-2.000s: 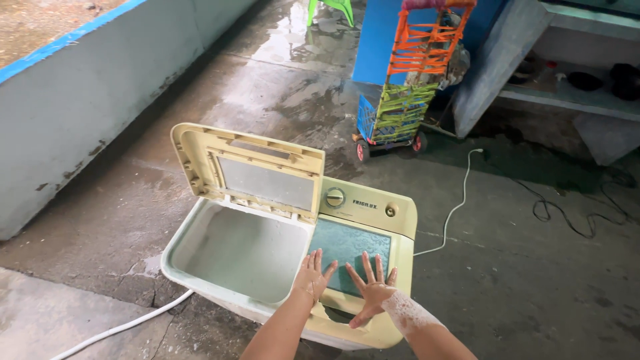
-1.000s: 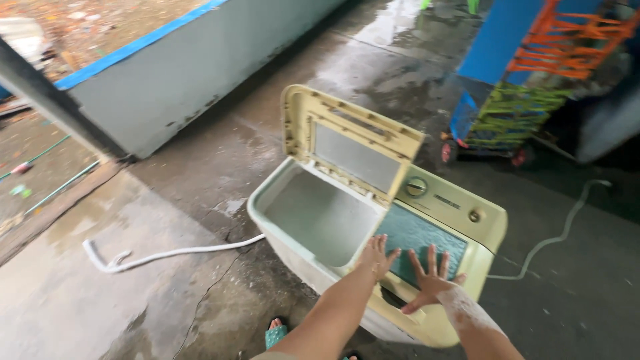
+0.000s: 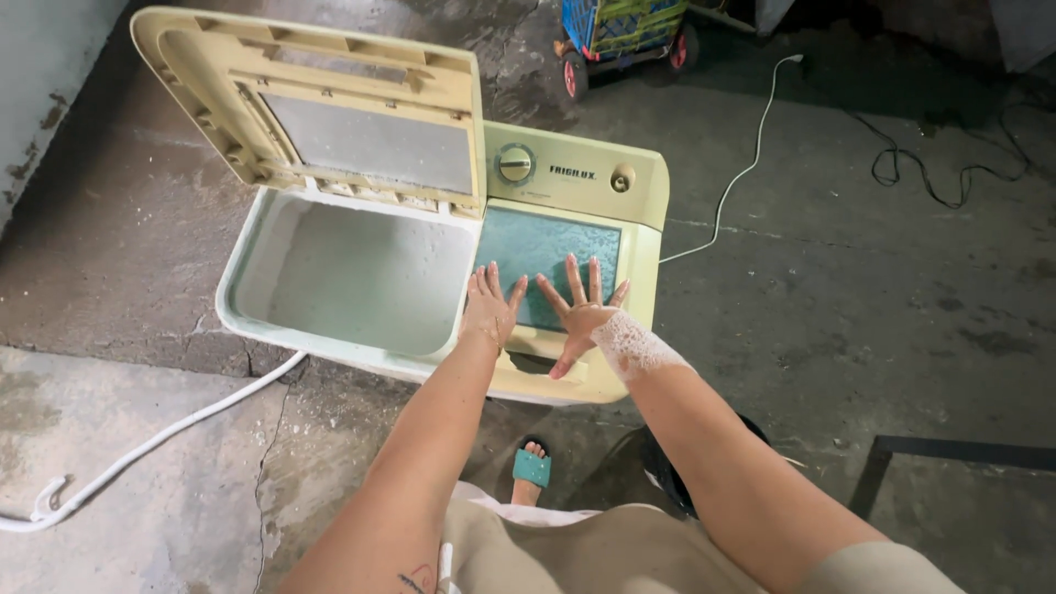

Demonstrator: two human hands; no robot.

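A cream twin-tub washing machine (image 3: 577, 177) stands in front of me, its maker's name Frigilux on the panel beside a round timer knob (image 3: 516, 164). On the left its lid (image 3: 371, 144) is raised over a tub (image 3: 363, 272) that holds cloudy water. My left hand (image 3: 492, 309) lies flat near the left edge of the wet blue-green lid panel (image 3: 549, 247), fingers apart. My right hand (image 3: 584, 313) rests palm down with spread fingers on the same panel, thumb over the front frame. White suds cover my right wrist. Neither hand holds anything.
A white drain hose (image 3: 173, 429) runs over the concrete floor at left. To the right lie a pale power cord (image 3: 755, 157) and a dark cable (image 3: 949, 186). A wheeled cart with a blue crate (image 3: 582, 29) stands behind the machine. A black container (image 3: 672, 474) is partly hidden under my right arm.
Both hands stay on the blue-green panel across the frames, and the raised lid has not moved. The view has swung and now looks down more closely.
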